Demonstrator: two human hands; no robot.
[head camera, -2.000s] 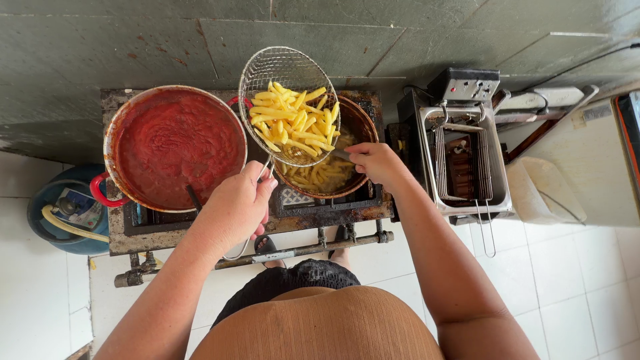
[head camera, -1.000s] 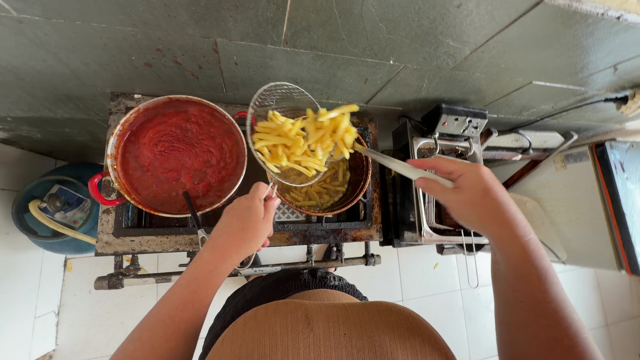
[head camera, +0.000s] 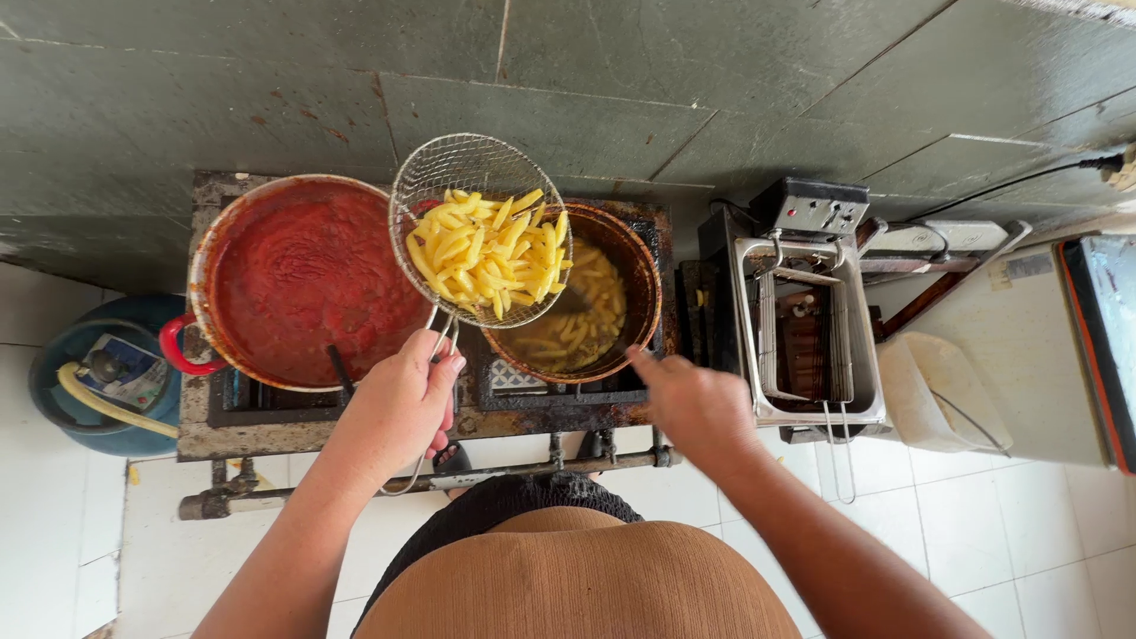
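My left hand (head camera: 404, 404) grips the wire handle of a round mesh strainer (head camera: 470, 164), held up over the gap between two pots. French fries (head camera: 493, 253) are heaped in the strainer. At the near right rim of the oil pot (head camera: 652, 266), my right hand (head camera: 692, 399) is closed on a utensil whose handle is mostly hidden by the fingers; its far part seems to be down in the oil. More fries (head camera: 586, 311) lie in that oil. To the left stands a wide pot of red sauce (head camera: 311, 266) with a red handle and a dark utensil handle across its near rim.
Both pots stand on a worn gas stove (head camera: 524, 422) against a tiled wall. An electric deep fryer (head camera: 808, 328) with a wire basket is at the right, beside a pale plastic bucket (head camera: 941, 390). A blue tub (head camera: 106, 373) with a hose stands at the left. Pipes run along the stove's front.
One second ago my right hand held a long-handled utensil with fries at the strainer; it has since moved back to the oil pot. The strainer stays raised in my left hand.
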